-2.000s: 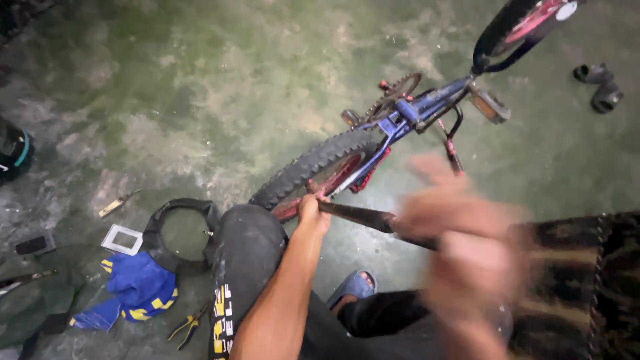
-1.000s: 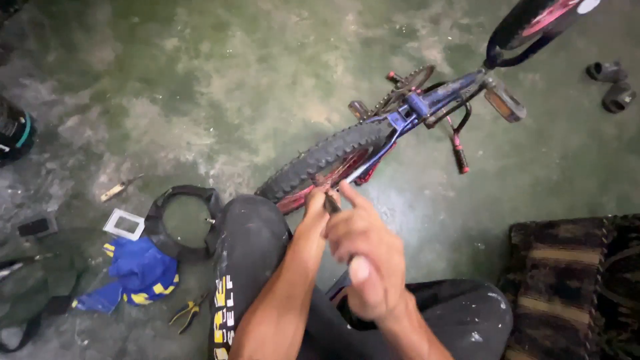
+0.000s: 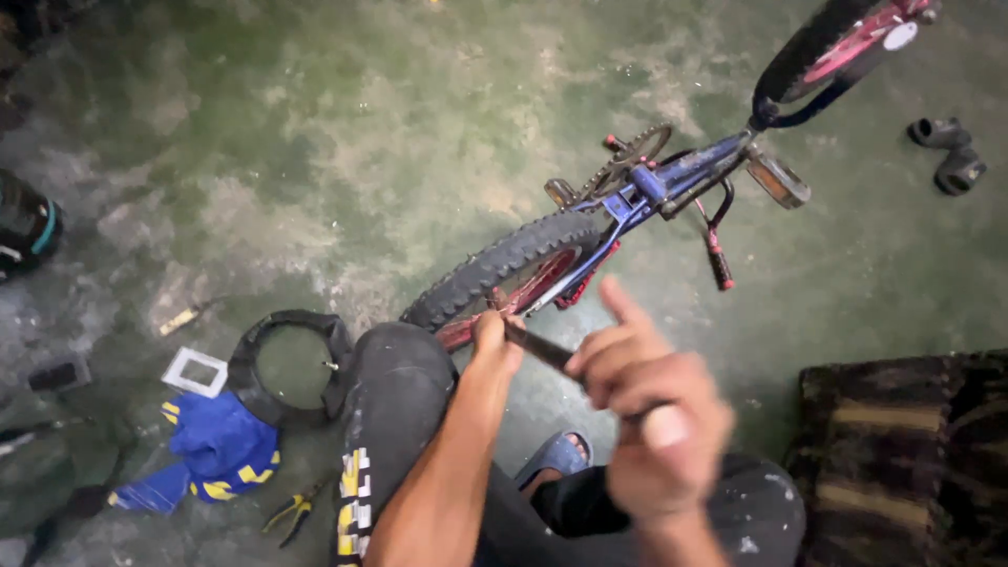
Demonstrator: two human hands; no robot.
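A blue bicycle frame lies across the floor, its rear wheel's knobby tire beside my knee. At that wheel's hub, my left hand grips the end of a long, dark metal tool, probably a wrench; its jaw is hidden. My right hand is closed around the tool's other end, with the index finger stretched out. The red rim shows between the tire and the silver chain stay. The front wheel is at the top right, and a pedal sticks out near the frame.
On the floor at left are a black inner tube, a blue and yellow cloth, pliers, a white-framed box and a small light-handled tool. A patterned cushion or mat lies at right, below dark small objects.
My right hand has moved away from the wheel hub to the tool's outer end since one second ago. My left hand stays at the hub.
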